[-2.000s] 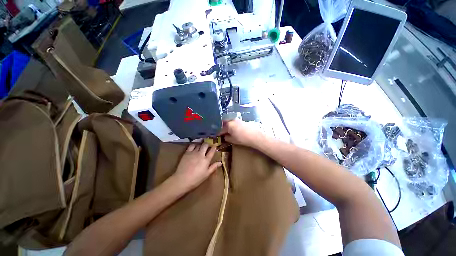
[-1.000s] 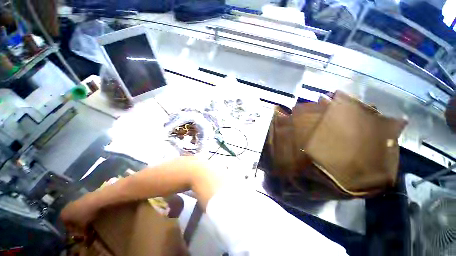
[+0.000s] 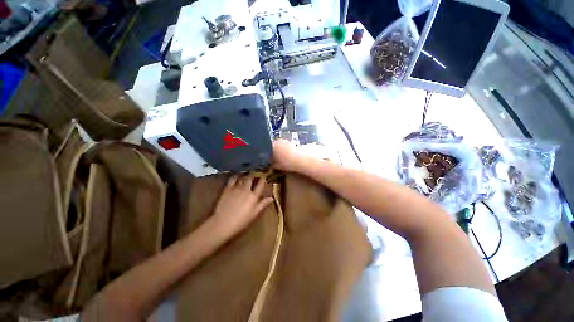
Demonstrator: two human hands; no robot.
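A brown bag body [image 3: 308, 251] lies over the table's near side, with its top edge under the head of the sewing machine [image 3: 223, 135]. A paler binding strip [image 3: 275, 239] runs down its middle. My left hand [image 3: 242, 201] lies on the cloth just below the machine head, fingers a little apart and pointing at the small yellow clamp [image 3: 264, 174]. My right hand [image 3: 287, 157] is at the right side of the head, by the bag's top edge. Its fingertips are partly hidden, so what it touches cannot be told.
Brown bags [image 3: 119, 195] are piled at the left. An open plastic bag of dark bronze pieces [image 3: 434, 170] and a bag of greyer pieces [image 3: 522, 195] lie at the right. A tablet-like screen [image 3: 454, 44] stands behind, beside a tied bag [image 3: 391, 56]. A black cable loops at the right.
The view swung right to bags at the far right, then came back to the machine. Both hands are again close to where they were at the machine head.
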